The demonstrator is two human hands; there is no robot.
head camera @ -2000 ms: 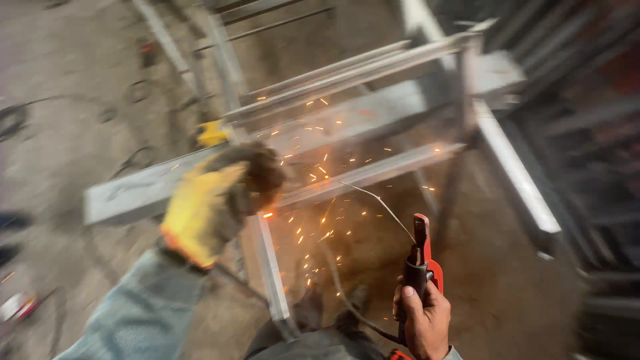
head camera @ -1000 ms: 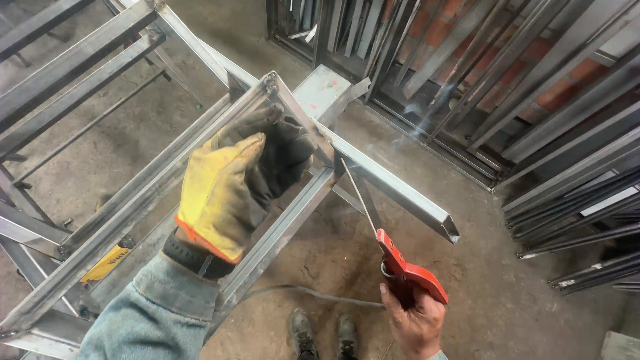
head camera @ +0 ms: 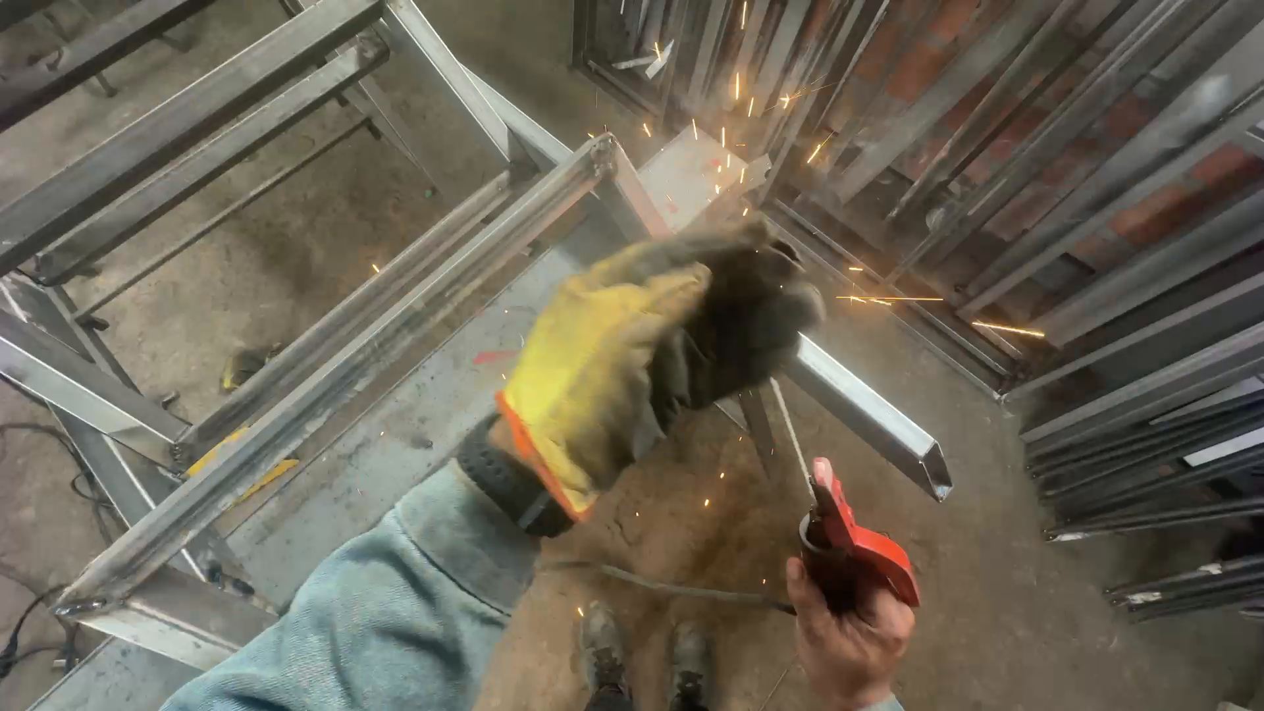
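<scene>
My left hand [head camera: 652, 346], in a yellow and dark work glove, is raised over the corner of a welded steel frame [head camera: 346, 375]. Its fingers look curled; whether they touch anything is hidden. My bare right hand [head camera: 854, 627] grips a red electrode holder [head camera: 859, 553] at lower right. From the holder a thin welding electrode [head camera: 793, 434] slants up and goes out of sight behind the glove. Sparks fly above and to the right of the glove. A square steel tube [head camera: 874, 415] sticks out at the right, its open end showing.
Long steel profiles [head camera: 1076, 197] lean against a brick wall at the right. A flat grey beam [head camera: 395, 444] lies beneath the frame. More frame bars [head camera: 188, 128] stand at upper left. A cable [head camera: 671, 588] crosses the floor above my shoes [head camera: 691, 662].
Sparks fly now, where a second ago there were none, only faint smoke. My gloved left hand has moved across the frame corner and covers the electrode's tip.
</scene>
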